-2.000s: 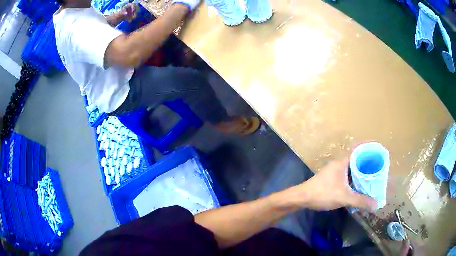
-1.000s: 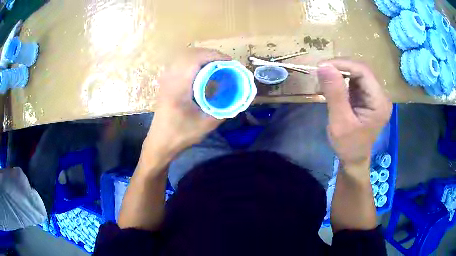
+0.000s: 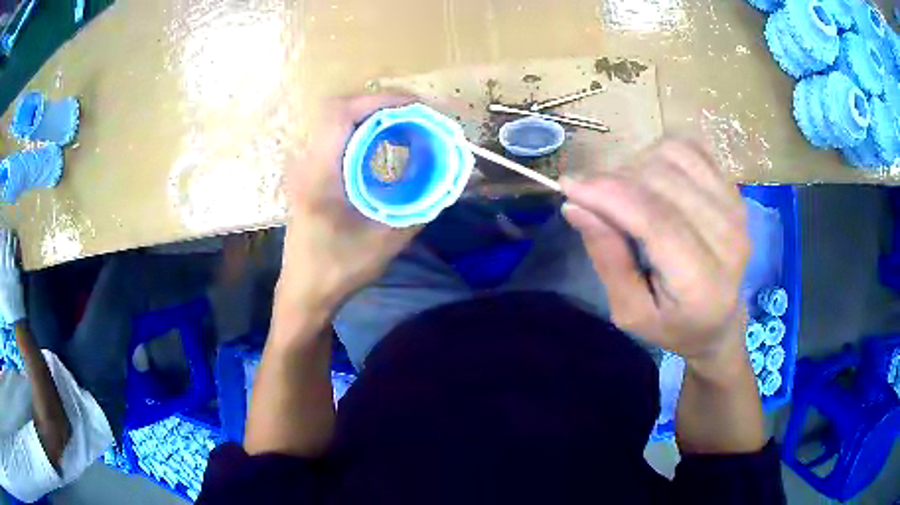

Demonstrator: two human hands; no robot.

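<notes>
My left hand [image 3: 331,212] is shut around a light-blue tube-shaped body section [image 3: 437,187], held with its wavy open rim facing up toward me. My right hand [image 3: 666,242] pinches a thin pale swab [image 3: 518,170]; its tip touches or nearly touches the right side of the rim. A small clear oval dish [image 3: 531,136] with liquid sits on a stained cardboard pad [image 3: 632,108] just beyond the swab. Other thin sticks [image 3: 553,117] lie on the pad behind the dish.
Light-blue ruffled collars [image 3: 831,108] are piled at the far right of the table [image 3: 296,30]. Joined body pieces [image 3: 44,116] lie at the left. A blue crate [image 3: 787,242] with small ringed parts [image 3: 773,330] is below right. Another person's arm [image 3: 41,380] shows at lower left.
The view has turned from the left side to the bench. Since one second ago, the swab has moved from by the dish to the body section's rim, and the body section sits slightly further left.
</notes>
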